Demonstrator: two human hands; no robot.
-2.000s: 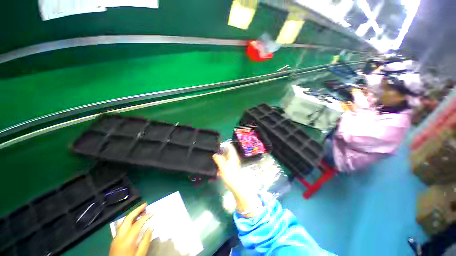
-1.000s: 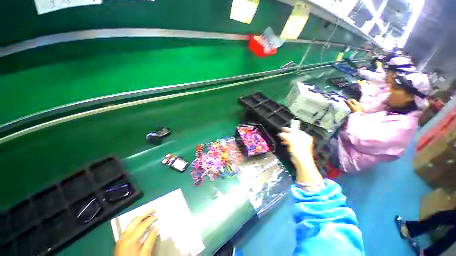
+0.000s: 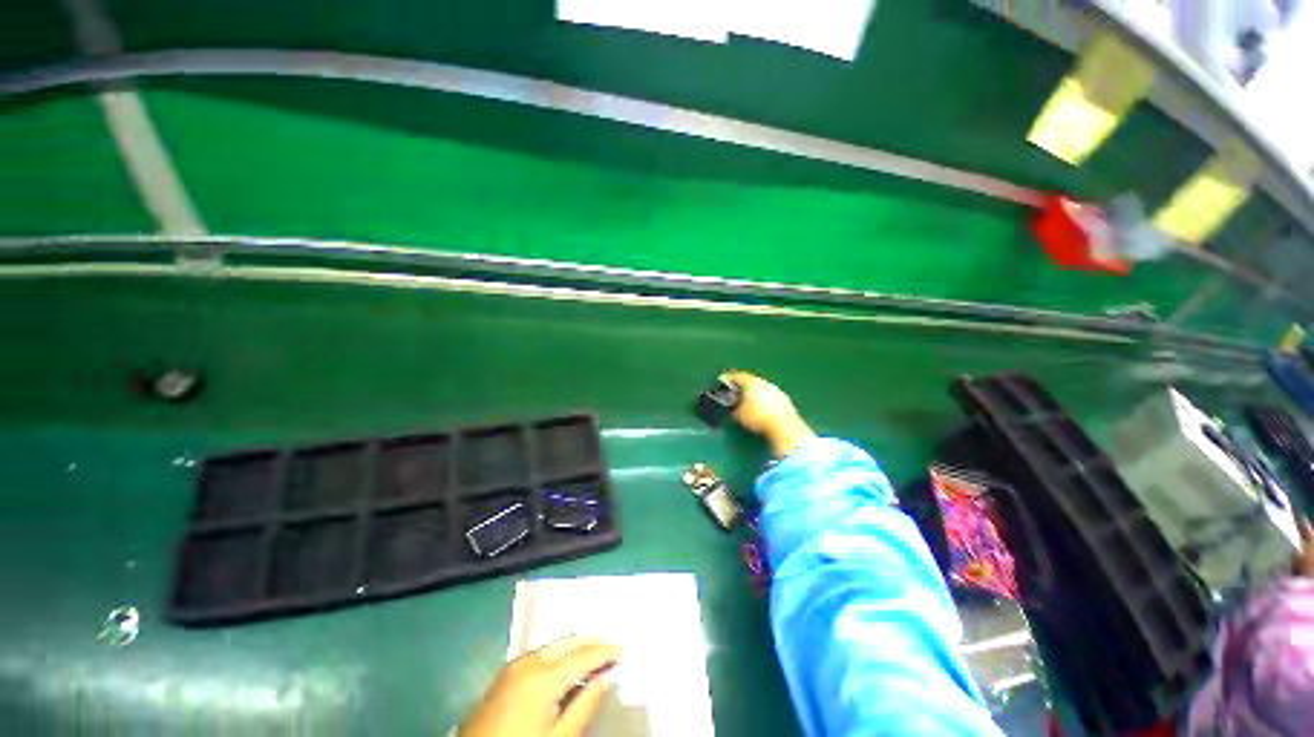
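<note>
My right hand (image 3: 764,410) reaches over the bench behind the sheet, with its fingers on a small black unit (image 3: 716,403). My left hand (image 3: 551,688) lies on a white and grey-beige sheet (image 3: 656,634) at the bottom centre, fingers slightly apart. An open unit with white and gold parts (image 3: 711,497) lies alone beside my right sleeve. A black foam tray (image 3: 396,507) stands at the left with two glossy dark rectangular pieces (image 3: 499,528) in its right front pockets. My right arm hides most of the coloured pile.
A dark box of pink and red pieces (image 3: 974,533) stands right of my arm, with clear plastic (image 3: 1004,655) below it. Black foam trays (image 3: 1095,540) slant beyond, beside a white box (image 3: 1199,482). A small dark item (image 3: 175,383) lies far left. A person's pink sleeve (image 3: 1268,665) shows lower right.
The view has turned right to left. My right hand has moved from the stacked trays at the right to the black unit. The tray it held earlier is out of it. My left hand stays on the sheet.
</note>
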